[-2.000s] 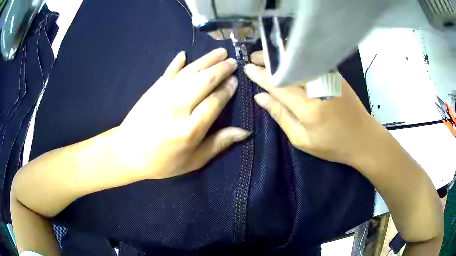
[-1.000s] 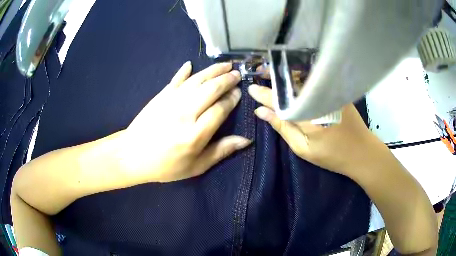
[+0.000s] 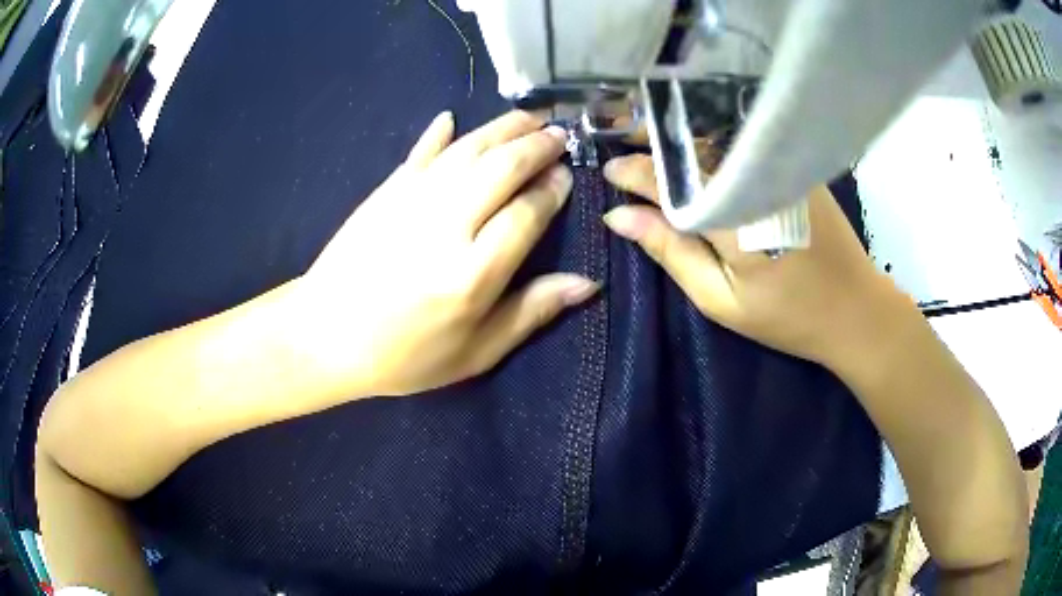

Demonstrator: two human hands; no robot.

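A large dark garment panel [image 3: 349, 489] lies under both hands, with a topstitched seam [image 3: 582, 384] running down its middle to the presser foot [image 3: 583, 149]. My left hand [image 3: 437, 256] lies flat on the cloth left of the seam, fingertips beside the foot, thumb on the seam. My right hand [image 3: 757, 268] rests on the cloth right of the seam, its thumb and a finger near the foot. The machine head partly covers its other fingers. Neither hand visibly grips the cloth.
The white-grey sewing machine head [image 3: 862, 93] fills the top right, with a ribbed knob [image 3: 774, 229] below it. Orange-handled snips [image 3: 1046, 291] lie on the white table [image 3: 932, 210] at right. Dark panels [image 3: 58, 233] lie at left, under a shiny curved metal part [image 3: 99, 70].
Compared with one second ago, the view has shifted so that the machine head and foot appear slightly higher and further right. Both hands keep nearly the same pose beside the seam.
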